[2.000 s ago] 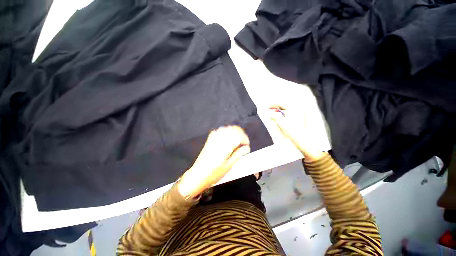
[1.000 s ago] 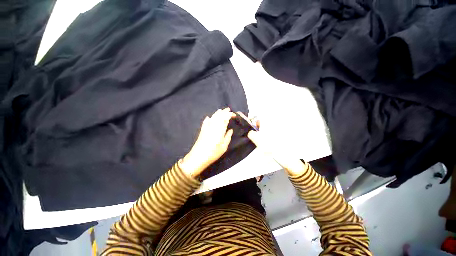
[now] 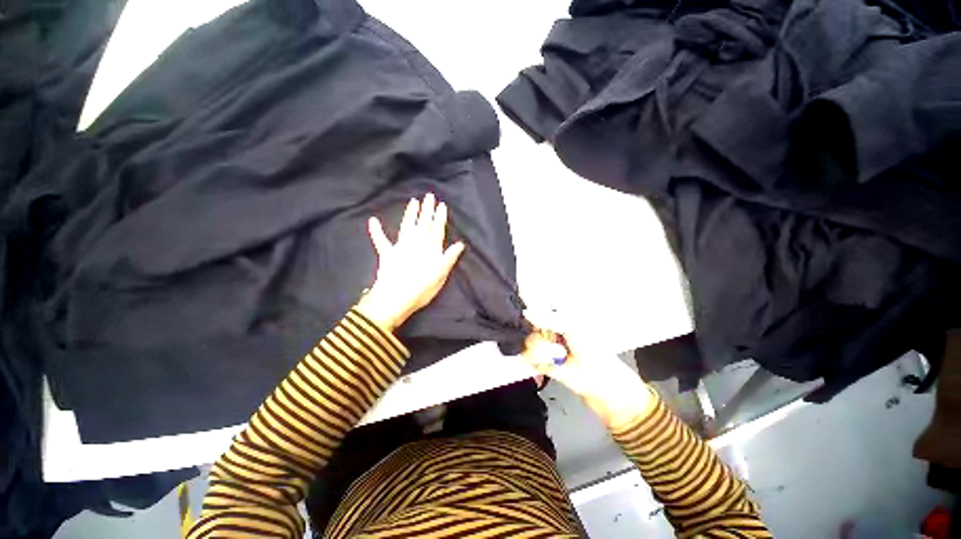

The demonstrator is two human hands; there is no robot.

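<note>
The dark garment (image 3: 242, 242) lies spread on the white tabletop in front of me, its broad hem along the near edge. My left hand (image 3: 413, 263) lies flat on the garment with fingers spread, holding nothing. My right hand (image 3: 564, 363) is closed on the garment's near right corner, which is bunched and pulled toward me at the table edge. Thread snips (image 3: 556, 352) show as a small blue and orange-brown part in my right hand; their blades cannot be made out.
A large crumpled dark garment pile (image 3: 780, 179) covers the right side. More dark cloth (image 3: 26, 284) hangs over the left table edge. The white tabletop (image 3: 611, 263) shows between garment and pile. Pale floor (image 3: 832, 453) with scraps lies lower right.
My left hand has moved left and up and flattened with fingers spread. My right hand has come nearer to me and now grips the corner, which is drawn in and bunched.
</note>
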